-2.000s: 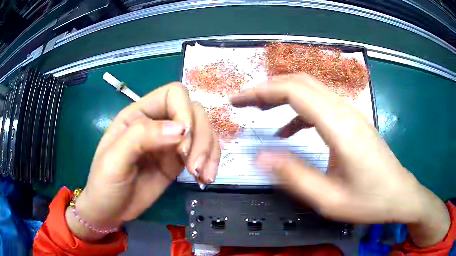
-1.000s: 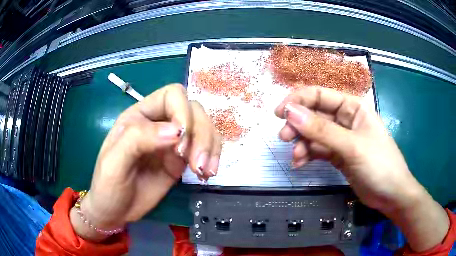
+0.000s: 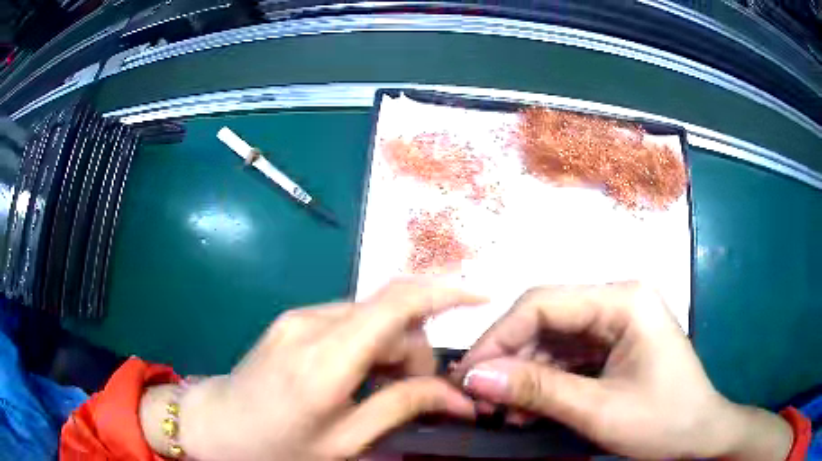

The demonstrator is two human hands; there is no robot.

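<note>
The dark bar-shaped fixture (image 3: 505, 441) lies at the bottom centre, mostly covered by my hands. My left hand (image 3: 338, 360) is over its left part, with the thumb low beside my right fingertips and the index finger stretched over the tray's near edge. My right hand (image 3: 599, 369) is bent over the fixture, thumb and index tips close together at its nests. A tiny reddish speck shows at these fingertips; whether either hand holds it is unclear. The white-lined tray (image 3: 369, 194) carries a large copper parts heap (image 3: 599, 155) at upper right and smaller heaps (image 3: 435, 241) at left.
A white-handled tool (image 3: 270, 171) with a dark tip lies on the green bench (image 3: 243, 279) left of the tray. Stacked dark fixtures (image 3: 81, 216) stand at the left edge. Silver rails (image 3: 270, 97) run behind the tray. Blue fabric shows at lower left.
Both hands have moved down and together over the fixture, covering its nests. The view has shifted, so the tray sits further right and the tool's dark tip is uncovered.
</note>
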